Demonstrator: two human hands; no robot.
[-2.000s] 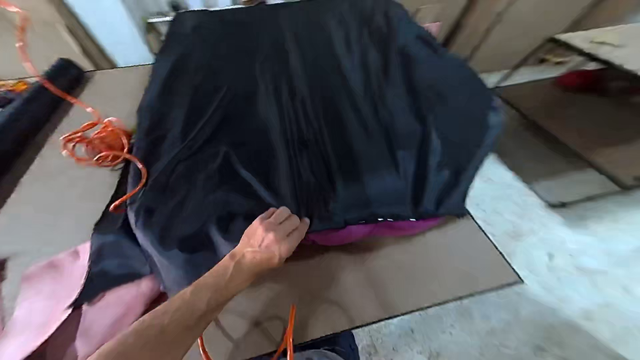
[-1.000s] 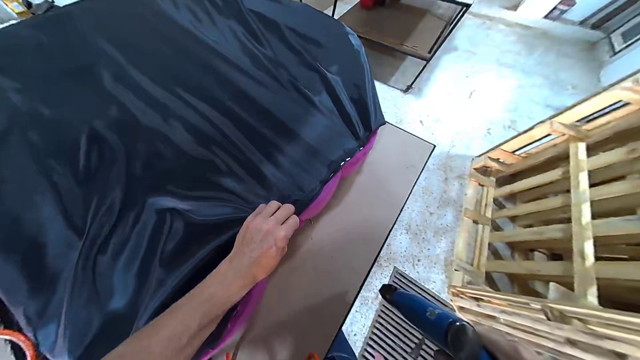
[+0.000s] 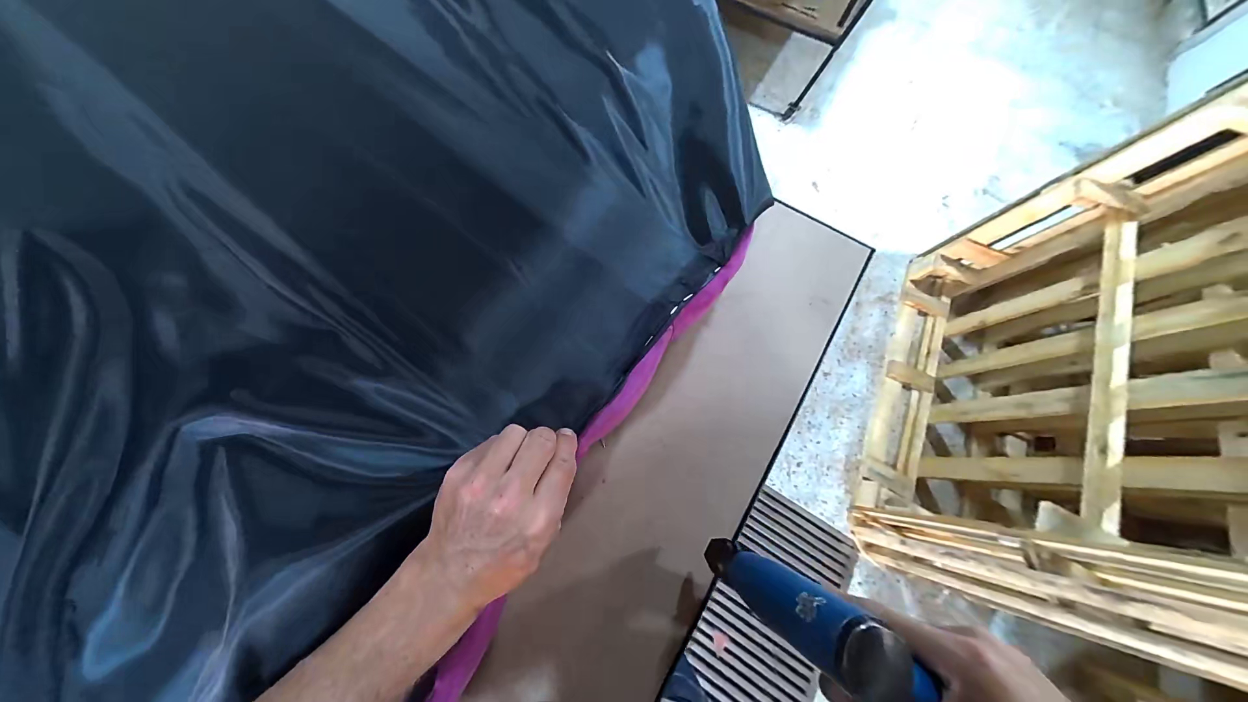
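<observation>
My left hand [image 3: 502,507] grips the edge of a shiny black fabric cover [image 3: 419,244], its fingers closed over the hem. Magenta fabric [image 3: 639,380] shows as a strip along that hem, with a row of small, bright staple-like marks just above it farther up. At the lower right my right hand [image 3: 965,653] is wrapped round a blue handheld power tool [image 3: 804,604], partly cut off by the frame. The tool's black tip points left, over the table's edge and apart from the fabric.
Brown board covers the tabletop [image 3: 702,429], with a dark edge strip. Wooden pallets or crates [image 3: 1102,390] stand at the right. A slatted grey grate [image 3: 770,585] lies below the table edge on the speckled floor [image 3: 877,322]. Another low board surface [image 3: 799,19] is at the top.
The view has swung right, to the crates. The right hand and blue tool, not seen two seconds ago, are in view; the tool has come nearer the table edge. The left hand stays at the hem.
</observation>
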